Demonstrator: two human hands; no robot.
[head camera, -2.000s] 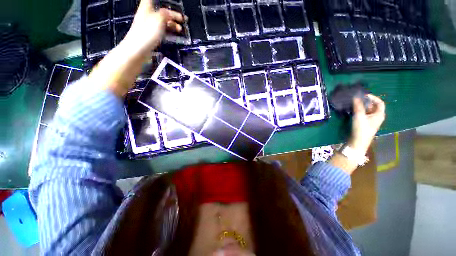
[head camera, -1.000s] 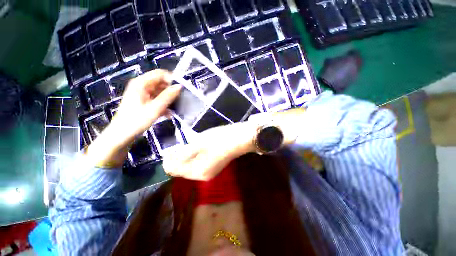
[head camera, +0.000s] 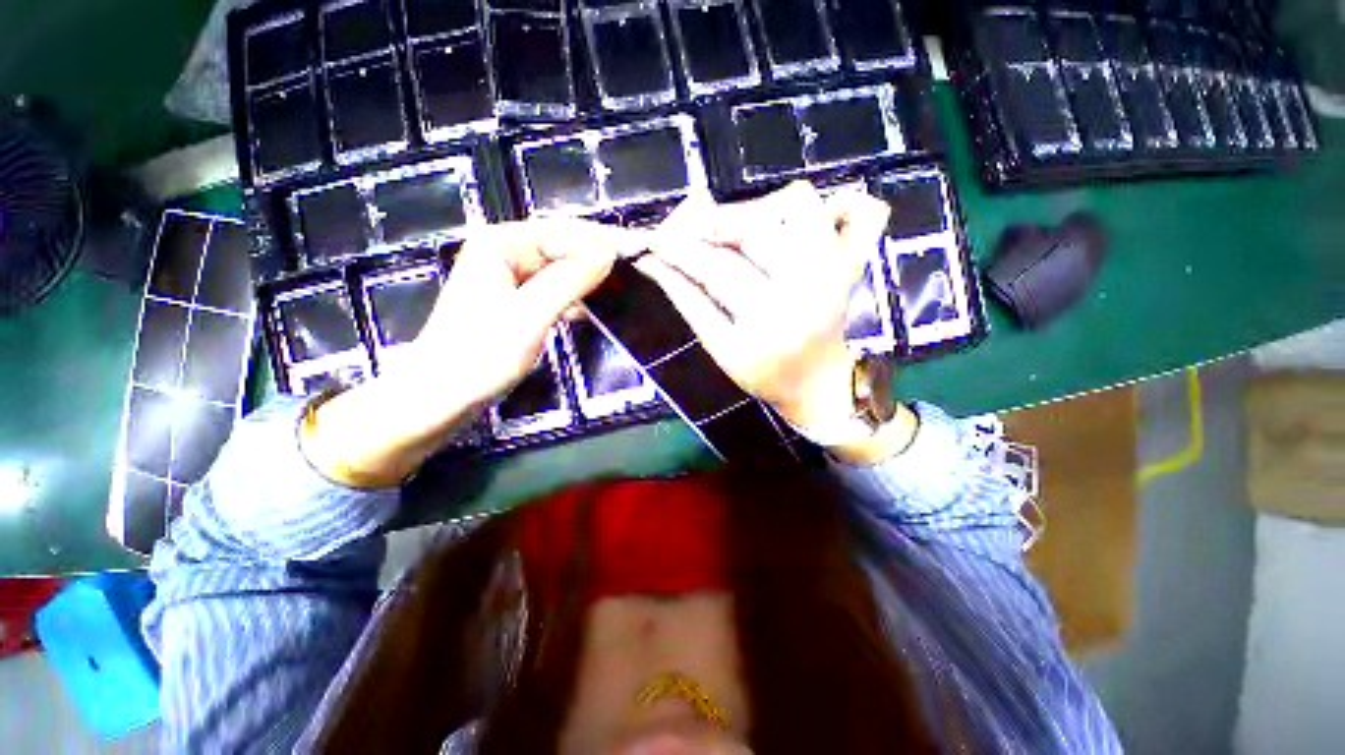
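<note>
My left hand (head camera: 524, 295) and my right hand (head camera: 774, 288) meet over the middle of the large black parts tray (head camera: 502, 185). Their fingertips pinch the upper end of the black adhesive sheet (head camera: 671, 347), which slants down to the right under my right hand and wrist. White lines divide the sheet. Whether a single piece is between the fingertips cannot be told. Frame parts (head camera: 605, 162) with shiny rims fill the tray's pockets. A watch is on my right wrist.
Another black tray (head camera: 1136, 89) is at the upper right. A crumpled dark cloth (head camera: 1044, 270) lies on the green surface (head camera: 1180, 280). A spare adhesive sheet (head camera: 185, 384) and a dark fan (head camera: 37, 207) are at left. Below are a cardboard box (head camera: 1084, 516) and a blue stool or bin (head camera: 96, 649).
My left hand has come down from the upper tray and my right hand has come in from the cloth. Both now meet at the sheet's upper end, and the sheet hangs more steeply.
</note>
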